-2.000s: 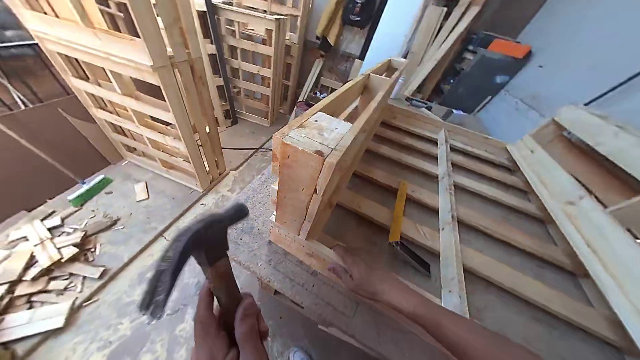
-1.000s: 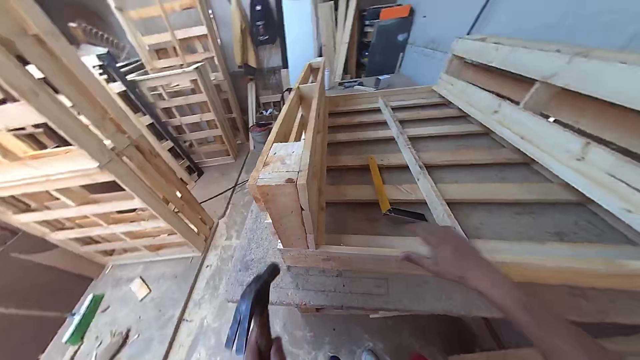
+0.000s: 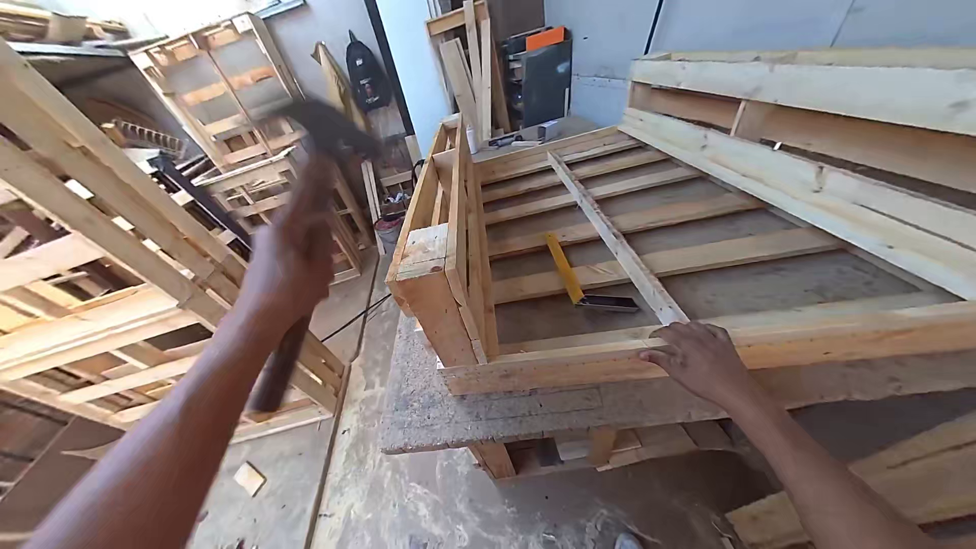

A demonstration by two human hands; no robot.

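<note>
My left hand (image 3: 293,255) grips a claw hammer (image 3: 324,130), raised and blurred, left of the wooden pallet frame (image 3: 549,370). My right hand (image 3: 705,358) rests on the frame's near rail, its fingers over the rail by the near end of a loose thin batten (image 3: 610,236). I cannot tell whether those fingers grip anything. The batten lies across the slats. A try square (image 3: 568,274) with a yellow arm and dark stock lies on the slats between the batten and the frame's upright left side. A wood block (image 3: 431,305) forms the near corner of that side.
Under the frame is a worn worktable (image 3: 488,419). Tall slatted wooden crates (image 3: 152,305) stand at the left, another slatted frame (image 3: 229,91) behind them. A backpack (image 3: 367,76) hangs on the back wall. A wood scrap (image 3: 249,478) lies on the floor.
My left hand has raised the hammer from low beside the table corner. My right hand, held over the near rail a second ago, now rests on it. The view has turned.
</note>
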